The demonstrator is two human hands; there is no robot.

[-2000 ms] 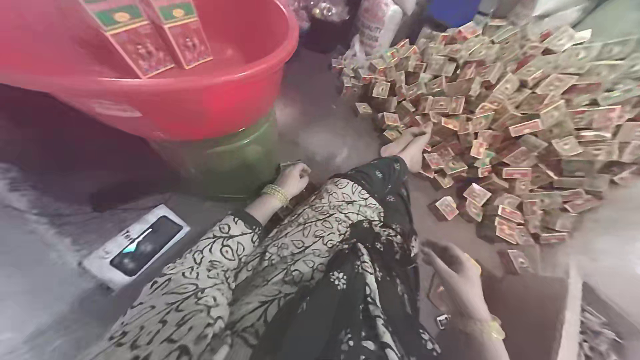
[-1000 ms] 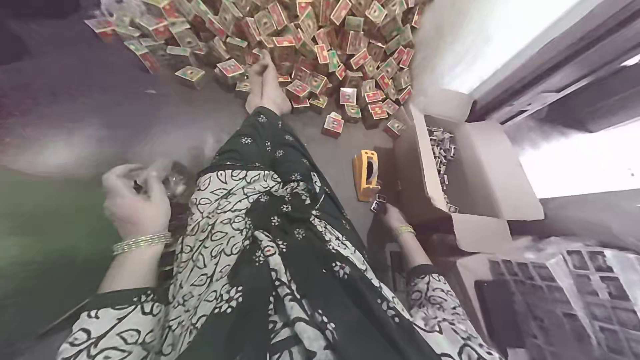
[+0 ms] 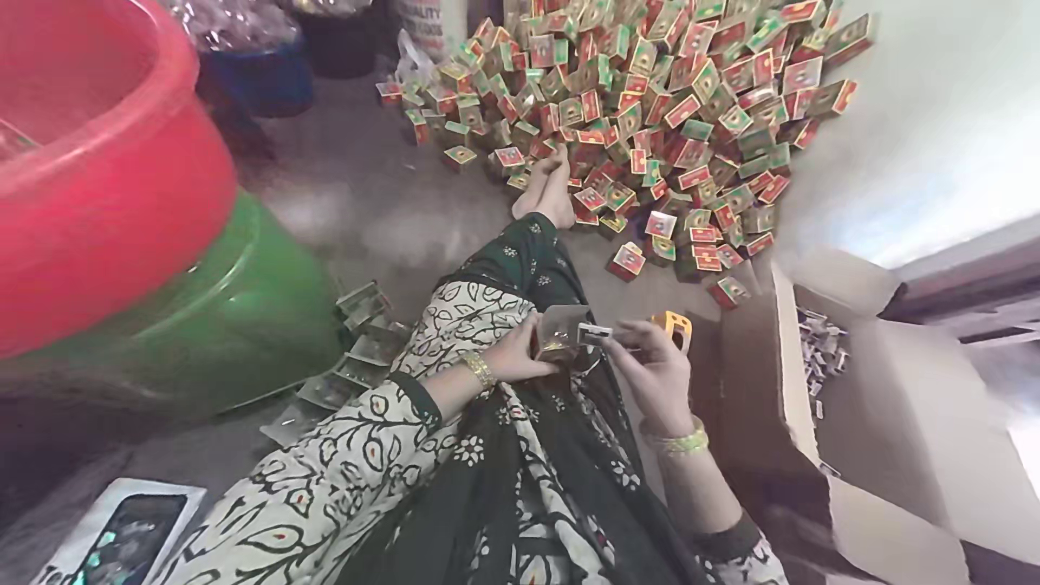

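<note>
Above my lap, my left hand [image 3: 520, 353] holds a small clear plastic box [image 3: 561, 331] with its lid raised. Between the thumb and fingers of my right hand [image 3: 656, 374] is a small pale rectangular piece [image 3: 595, 333], close against the box's right side. What the piece is I cannot tell. More clear plastic boxes [image 3: 366, 349] lie on the floor left of my legs. A yellow tape dispenser or similar tool [image 3: 676, 329] rests on the floor just behind my right hand.
Many small red and green boxes [image 3: 634, 122] are heaped beyond my feet. An open cardboard carton [image 3: 784, 366] with small pieces stands at right. A red tub [image 3: 122, 187] sits on a green one [image 3: 244, 317] at left. A white box [image 3: 122, 528] lies at lower left.
My hands were far apart one second ago and are now together above my lap. My right hand has come away from beside the yellow tool. The view has swung noticeably.
</note>
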